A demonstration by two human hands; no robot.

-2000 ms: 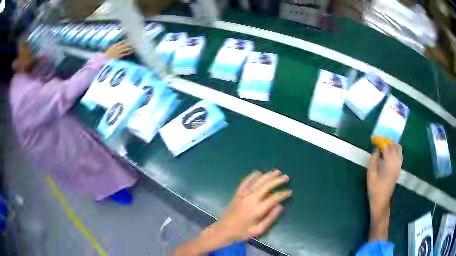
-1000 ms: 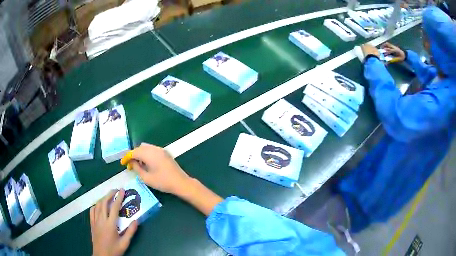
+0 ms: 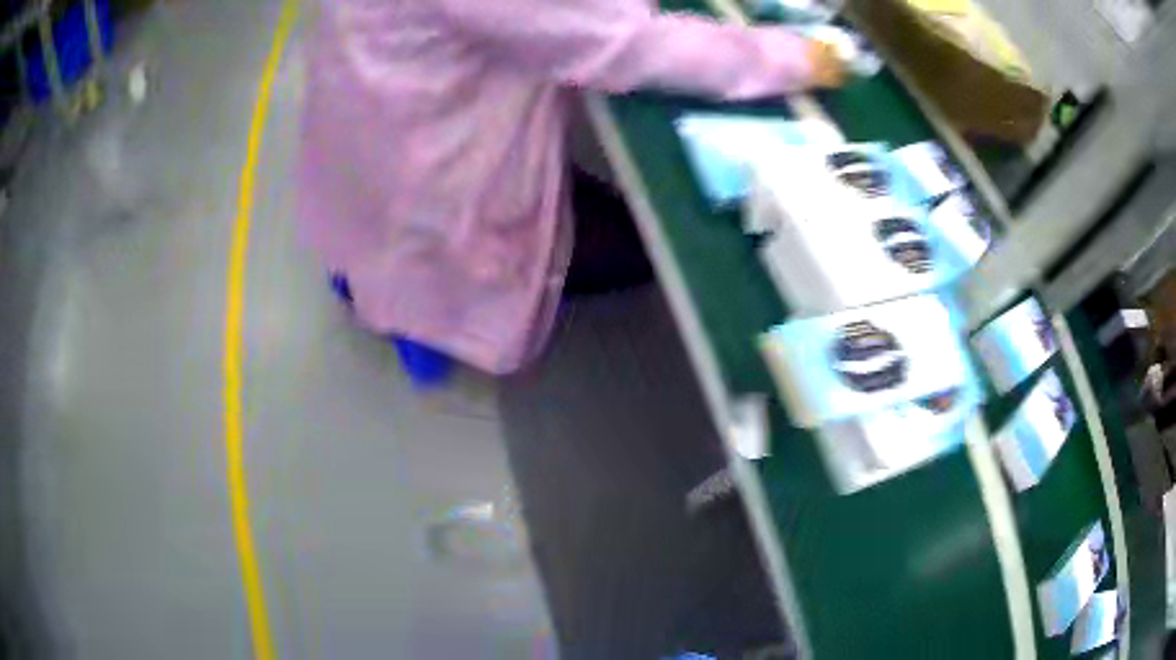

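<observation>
Neither of my hands can be made out; only a scrap of blue (image 3: 694, 656), perhaps my sleeve, shows at the bottom edge. Nearest on the green bench (image 3: 858, 554) lies a light blue and white box with a curled watch picture (image 3: 877, 359). It rests over another white and blue box (image 3: 896, 438). Behind it lie more such boxes, one with a watch picture (image 3: 903, 245) facing up. The view is tilted and blurred.
A person in a pink-purple smock (image 3: 451, 168) is at the bench's far end, one arm stretched over it. A white rail (image 3: 1003, 542) separates the bench from the conveyor, which carries cartons (image 3: 1036, 429). Grey floor has a yellow line (image 3: 236, 361).
The view has swung from the blue-smocked person's side to the pink-purple-smocked person's side. Both my hands and the box under my left hand have gone out of view.
</observation>
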